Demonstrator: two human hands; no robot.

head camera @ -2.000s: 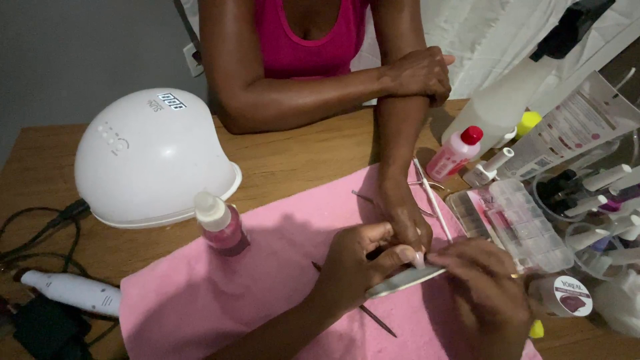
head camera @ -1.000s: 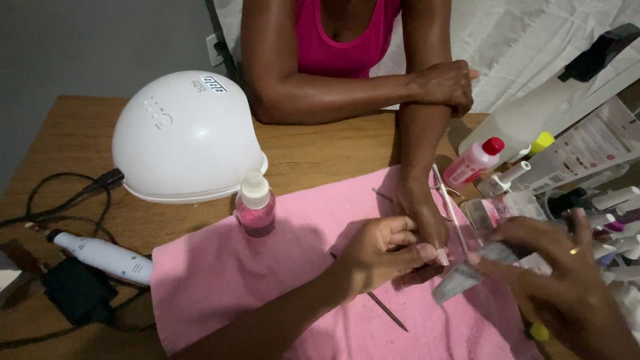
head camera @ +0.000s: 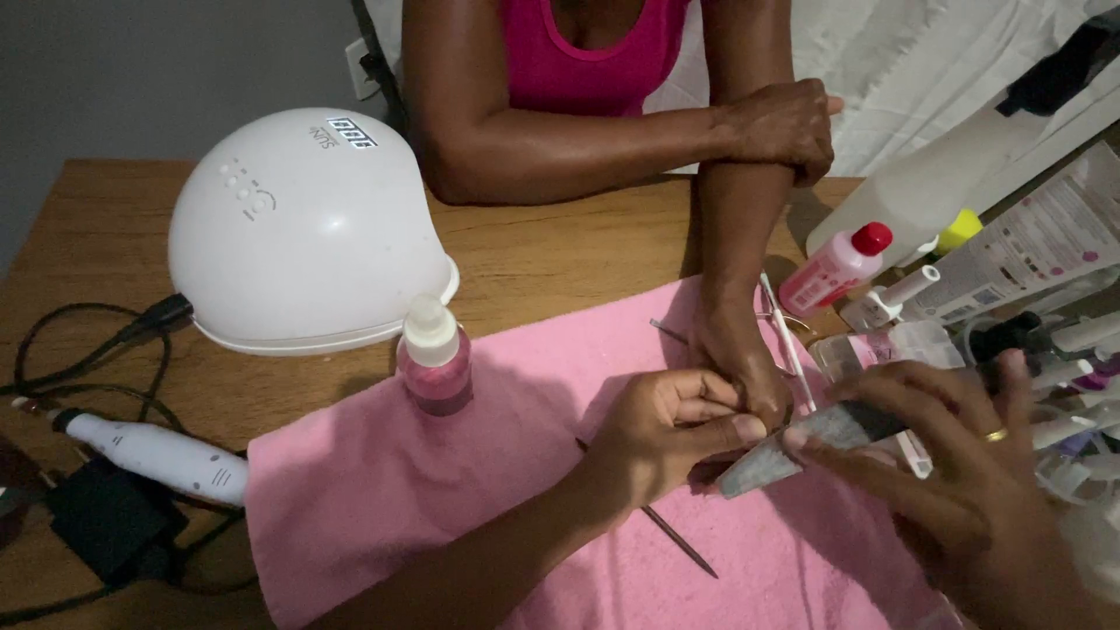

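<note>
My right hand (head camera: pixel 936 464), with a ring on one finger, grips a grey nail file (head camera: pixel 787 451) between thumb and fingers. The file's tip lies beside the fingertips of another person's hand (head camera: pixel 744 359), which rests on a pink towel (head camera: pixel 420 516). With my left hand (head camera: pixel 678 429) I hold a finger of that hand; the exact finger is partly hidden by my own fingers. A dark thin stick (head camera: pixel 678 542) lies on the towel below my left hand. A white-handled tool (head camera: pixel 787 341) lies beside the person's wrist.
A white nail lamp (head camera: pixel 306 236) and a pink pump bottle (head camera: pixel 435 363) stand left. A white electric nail drill (head camera: pixel 162 455) and cables lie far left. A red-capped bottle (head camera: pixel 831 271), a plastic case (head camera: pixel 910 341) and several polish bottles crowd the right. The person's other hand (head camera: pixel 779 131) holds their forearm.
Since a second ago, my right hand has brought the file in closer to the person's fingertips and its angle has changed. My left hand keeps its hold on the person's finger.
</note>
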